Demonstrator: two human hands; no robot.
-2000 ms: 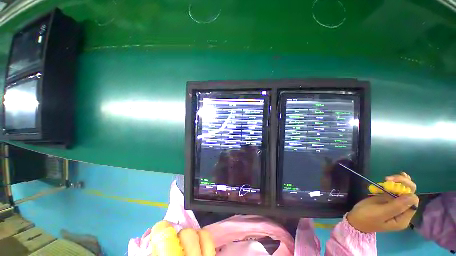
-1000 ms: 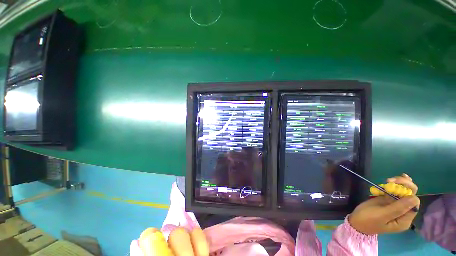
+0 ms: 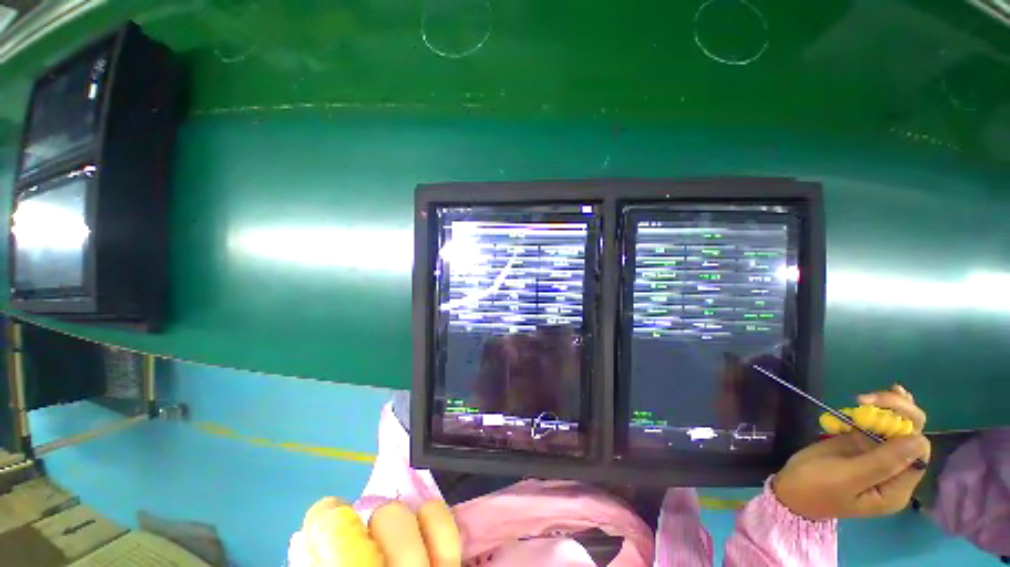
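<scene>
A black tray (image 3: 607, 471) lies on the green bench with two tablets side by side. The left tablet (image 3: 515, 366) and the right tablet (image 3: 707, 371) both show dark test menus with rows of white, blue and green text. My right hand (image 3: 847, 471), with a yellow finger cot, holds a thin dark stylus (image 3: 808, 399); its tip is over the lower right of the right tablet. My left hand (image 3: 382, 537), with yellow finger cots, is cut off by the bottom edge, off the tray; whether it holds anything is hidden.
A tall black tray stack (image 3: 133, 188) with tablets stands at the far left of the green bench (image 3: 299, 166). Brown cartons (image 3: 55, 521) are at lower left, on the blue floor. A person's purple sleeve (image 3: 975, 493) shows at the right edge.
My left hand has shifted slightly to the left and down since the oldest frame. My right hand, the stylus and the menus look nearly unchanged.
</scene>
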